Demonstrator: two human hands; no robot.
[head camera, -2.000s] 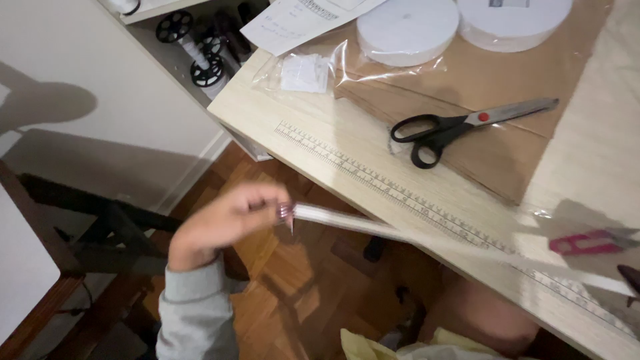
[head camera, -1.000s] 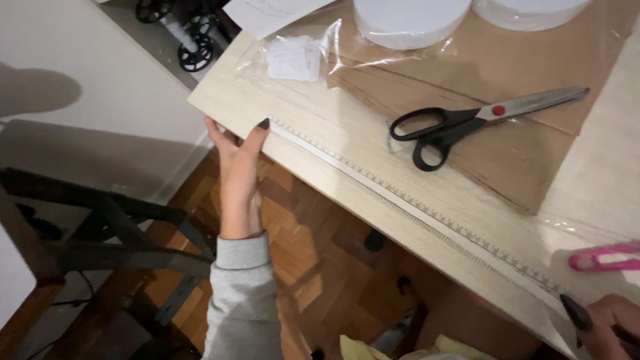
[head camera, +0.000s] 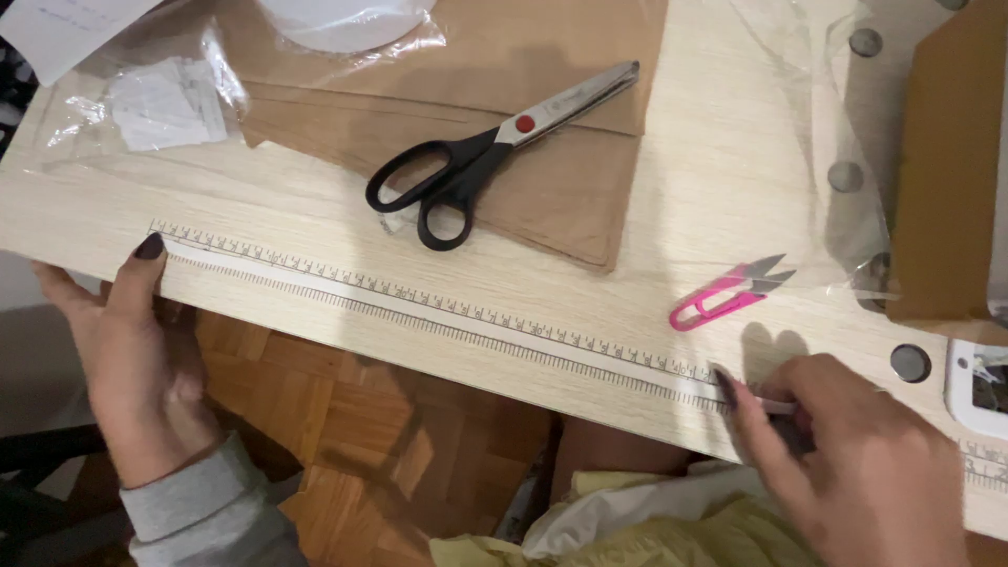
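A narrow white ribbon (head camera: 441, 312) lies stretched along a measuring scale (head camera: 378, 290) marked on the table near its front edge. The thumb of my left hand (head camera: 146, 354) presses the ribbon's left end at the start of the scale, with the fingers around the table edge. My right hand (head camera: 850, 457) pinches the ribbon towards the scale's right part, and a short end shows between thumb and fingers. Black-handled scissors (head camera: 480, 161) rest on brown paper sheets (head camera: 567, 197). Pink thread snips (head camera: 728, 293) lie just above my right hand.
A clear plastic bag with white pieces (head camera: 165, 106) and a white roll in plastic (head camera: 346, 16) lie at the back left. A cardboard box (head camera: 949, 173) stands at the right, near round metal discs (head camera: 911, 363) and a white-framed object (head camera: 980, 390). Below the table edge is a parquet floor (head camera: 315, 402).
My left hand has gone from holding the ribbon in the air beside the table to pressing its end on the scale. The ribbon now lies along the markings. The view has shifted right.
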